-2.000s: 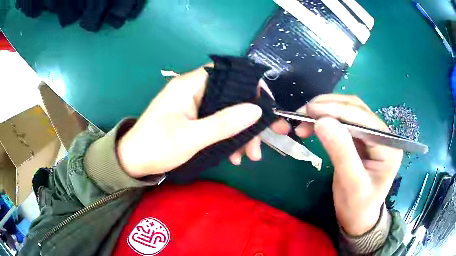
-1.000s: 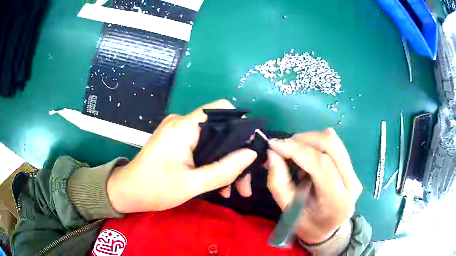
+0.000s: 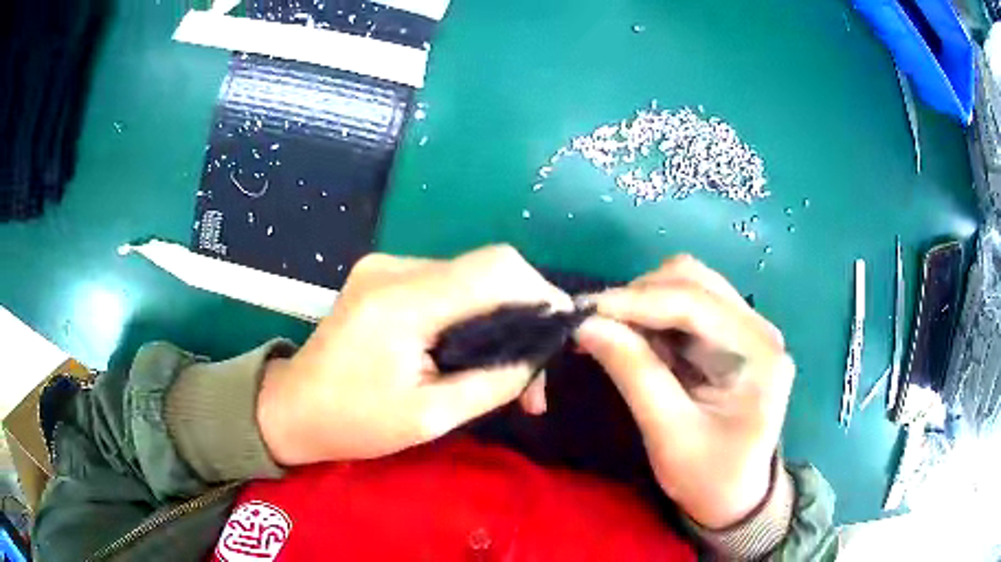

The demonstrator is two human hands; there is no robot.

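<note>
My left hand (image 3: 384, 357) grips black strips (image 3: 499, 338), bunched between thumb and fingers. My right hand (image 3: 697, 373) is close beside it, its thumb and fingertips meeting the end of the strips. The tweezers (image 3: 711, 360) are blurred and mostly hidden in my right hand's palm; their points are not visible. More black strips (image 3: 593, 412) lie dark under both hands. A loose heap of tiny silver-white metal parts (image 3: 686, 156) lies on the green mat beyond my hands.
A black sheet (image 3: 302, 176) with white tape (image 3: 318, 49) and scattered bits lies ahead left. A white strip (image 3: 225, 277) runs along its near edge. Black strips (image 3: 38, 104) lie far left. Right: a blue tray (image 3: 928, 49), thin tools (image 3: 853, 340), a dark flat object (image 3: 931, 318), crumpled clear plastic (image 3: 971, 439).
The view has swung right since the first frame. The strips in my left hand have turned from a fanned stack to a compact bunch, and the tweezers have folded back into my right palm.
</note>
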